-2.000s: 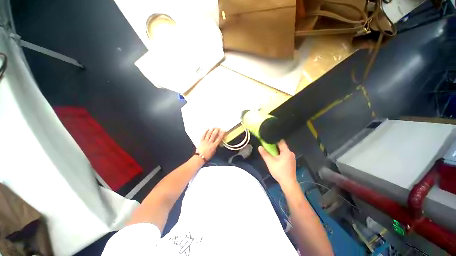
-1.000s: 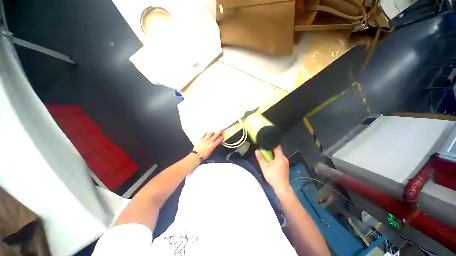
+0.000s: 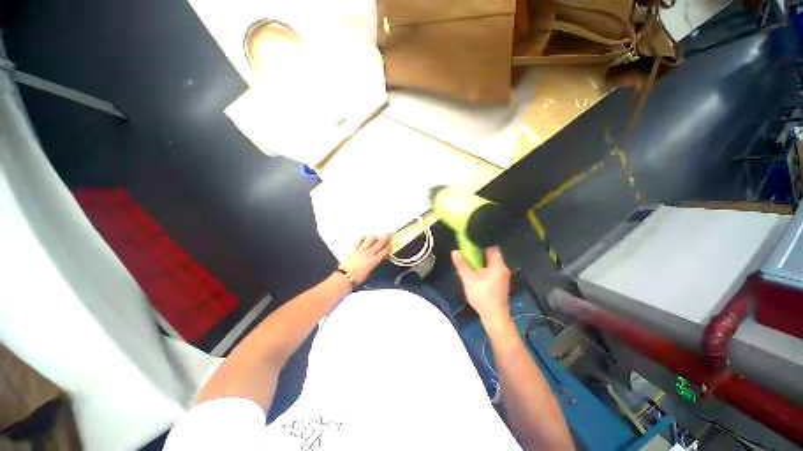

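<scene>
A cream handbag (image 3: 379, 189) lies in front of me, washed out against the pale table. Its thin pale round handles (image 3: 412, 255) hang at its near edge. My left hand (image 3: 364, 257) rests on the bag's near edge, just left of the handles; whether the fingers grip it is not clear. My right hand (image 3: 485, 275) holds a lime-green hot air blower (image 3: 462, 216) by its handle. The blower's dark round end faces right and its other end is over the right part of the bag.
Another cream bag (image 3: 308, 97) lies beyond. Brown handbags (image 3: 449, 53) lie at the far side on a yellowish board (image 3: 559, 101). A blue bin (image 3: 308, 170) shows at the table edge. Red pipes (image 3: 634, 330) and a white-topped unit (image 3: 682, 260) are at right, white sheeting (image 3: 79, 291) at left.
The blower has tilted and shifted slightly over the bag's right edge in my right hand. My left hand has stayed at the bag's near edge. The view has shifted slightly.
</scene>
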